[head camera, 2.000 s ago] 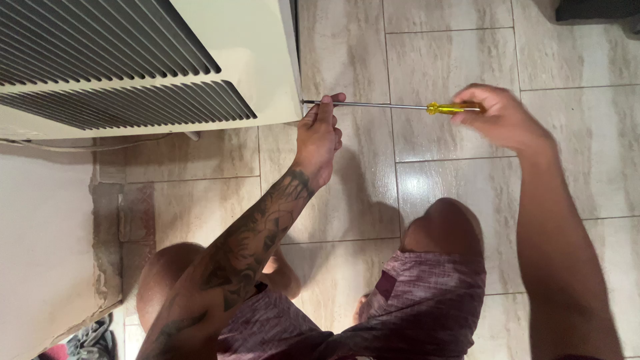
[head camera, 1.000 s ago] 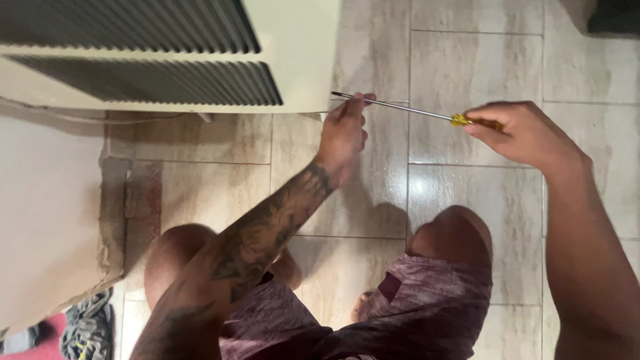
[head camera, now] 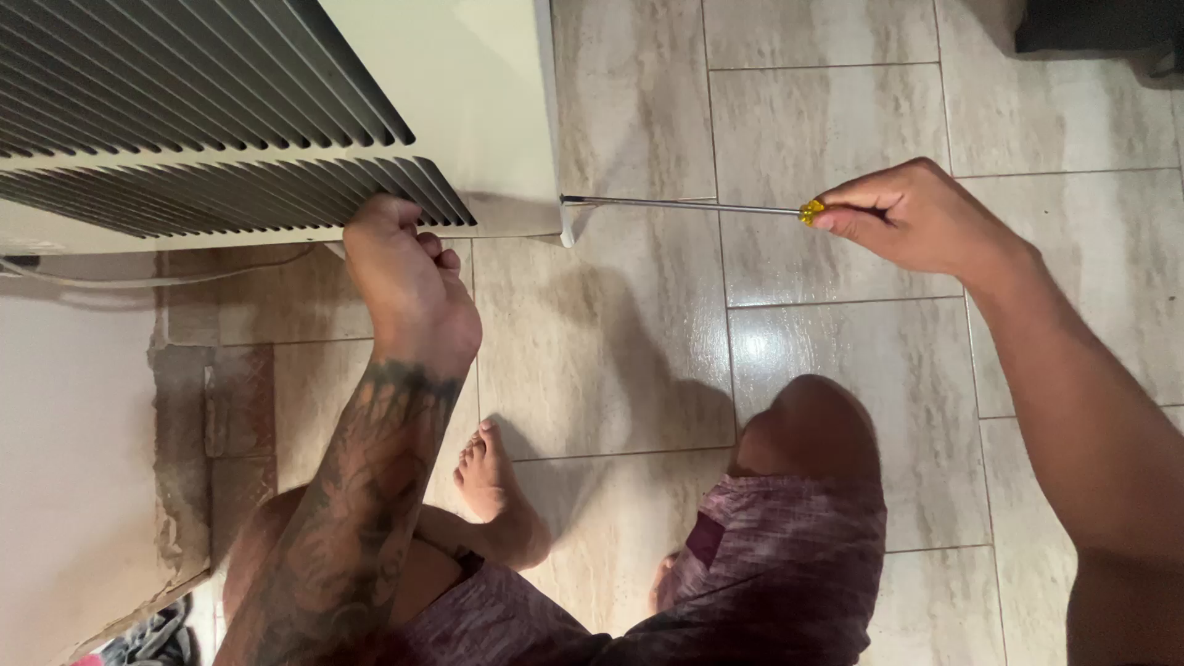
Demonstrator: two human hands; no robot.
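My right hand (head camera: 911, 217) grips the yellow handle of a long screwdriver (head camera: 684, 205). Its metal shaft points left, and the dark tip is at the side edge of a cream-coloured appliance housing (head camera: 490, 102), near its lower corner. My left hand (head camera: 407, 277) is at the appliance's bottom edge, its curled fingers against or just over the lower slatted grille (head camera: 277, 190). The fingertips are partly hidden, and whether they grip the edge cannot be told.
A pale cable (head camera: 222, 277) runs beneath the appliance by a wall (head camera: 74, 416) with a chipped edge. Tiled floor (head camera: 601, 370) lies below. A dark object (head camera: 1101, 26) stands at upper right, and grey fabric-like items (head camera: 153, 638) are at lower left.
My left hand has left the screwdriver's shaft near the tip and moved left to the grille. The tip, off the housing one second ago, is back at its side edge.
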